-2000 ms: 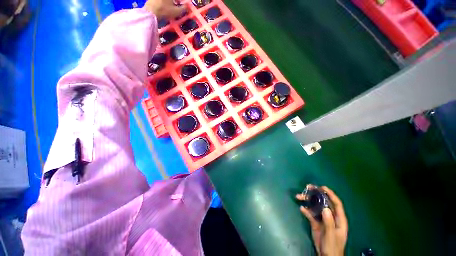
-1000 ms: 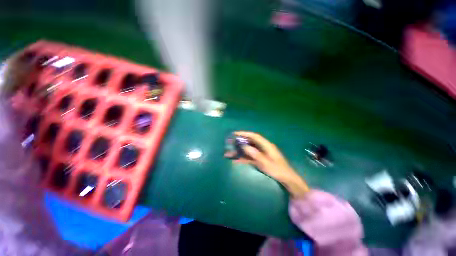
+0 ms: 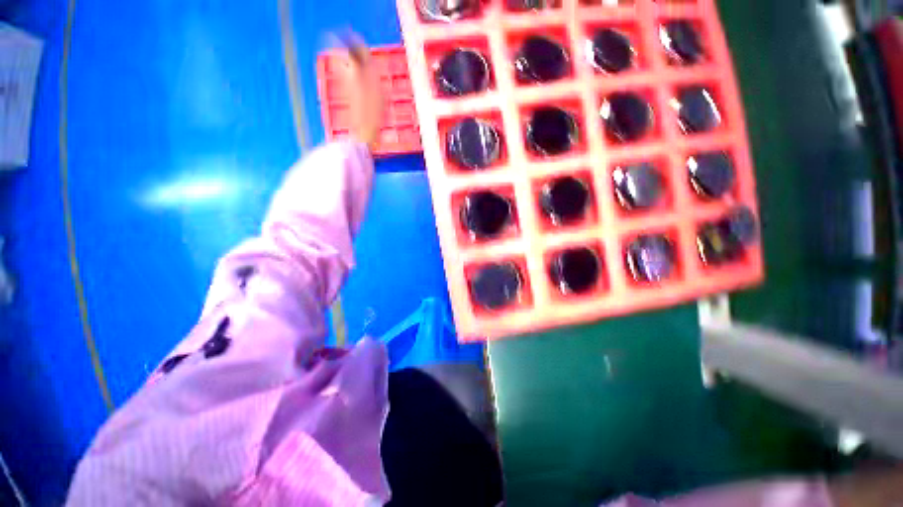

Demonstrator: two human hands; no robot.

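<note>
The large red compartment tray point(image 3: 594, 308) lies at the upper centre, with round black watch heads point(image 3: 552, 130) in its square pockets. One pocket at the near right corner holds an opened-looking unit point(image 3: 726, 238) with yellowish parts and a dark disc at its edge. My left hand point(image 3: 360, 97) is blurred, left of the large tray and over a smaller red tray point(image 3: 399, 99); whether it holds anything cannot be told. My right sleeve shows at the bottom right edge, with a blurred skin-coloured part of my right hand or wrist point(image 3: 871, 491) cut off there; its fingers are hidden.
The green bench point(image 3: 594, 416) runs under the large tray. A grey metal post point(image 3: 802, 366) crosses at the right, with its white foot by the tray's corner. Blue floor point(image 3: 188, 257) lies at the left, with a white box point(image 3: 18, 94) at the far left edge.
The view has swung back left after turning right. My left hand has moved from the large tray to over the smaller tray. My right hand, earlier holding a dark disc, is now mostly out of view.
</note>
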